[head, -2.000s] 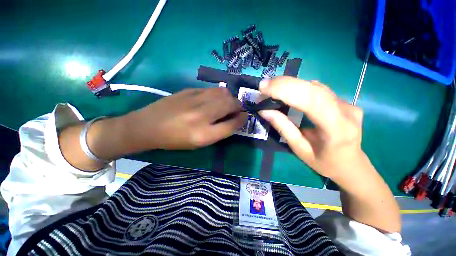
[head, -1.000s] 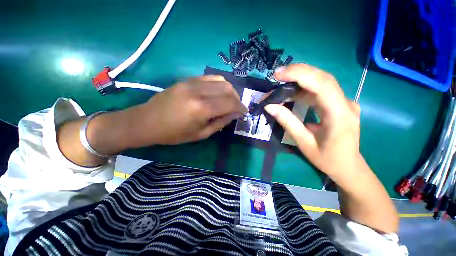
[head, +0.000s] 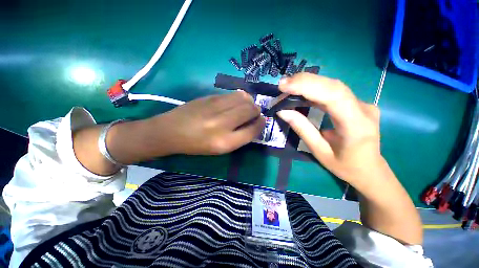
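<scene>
My left hand (head: 218, 123) is closed at the fingertips on the wire end of a white cable (head: 157, 98), whose leg runs left to a red and black connector (head: 118, 93). The wires themselves are hidden by my fingers. My right hand (head: 336, 125) holds a small dark piece (head: 288, 103) between thumb and forefinger, its tip close to my left fingertips. Whether the two touch cannot be told. Below lies a white printed sheet (head: 277, 135), crossed and bordered by black tape (head: 231, 81).
A loose pile of black connector housings (head: 267, 56) lies behind the sheet. A blue bin (head: 436, 77) with dark parts stands at upper right. A bundle of white cables (head: 469, 166) with red and black ends lies at far right. The bench's front edge runs below my hands.
The red and black connector and its cable have shifted right. My left hand has moved slightly right, and the dark piece in my right hand has tilted, then come back flatter.
</scene>
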